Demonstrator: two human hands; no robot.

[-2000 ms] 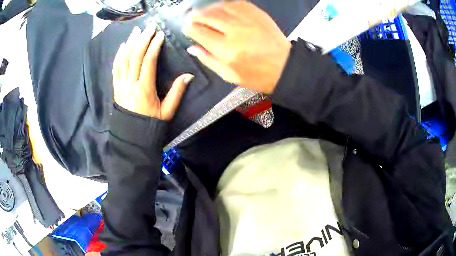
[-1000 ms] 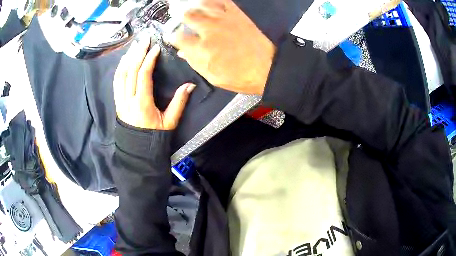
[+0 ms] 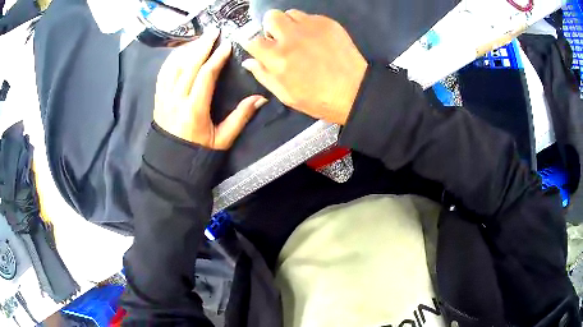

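A dark garment panel (image 3: 77, 121) lies over the sewing table and curves down at the left. My left hand (image 3: 192, 96) lies flat on it, fingers spread, fingertips at the machine's metal presser foot area (image 3: 231, 16). My right hand (image 3: 307, 64) is beside it with fingers curled, fingertips at the same spot; whether it pinches something thin there is unclear. A small dark strip (image 3: 272, 114) lies on the panel between my hands. The needle cannot be made out.
The ruler edge (image 3: 275, 159) runs along the table front. Dark cut pieces (image 3: 45, 255) lie at the left. Blue baskets show below left (image 3: 96, 306) and at upper right (image 3: 502, 57). Red handles (image 3: 521, 4) lie at the top right.
The head view shifted, then shifted partly back. My hands stay close together at the machine. The small strip's end shows less clearly beside my left thumb than a second ago.
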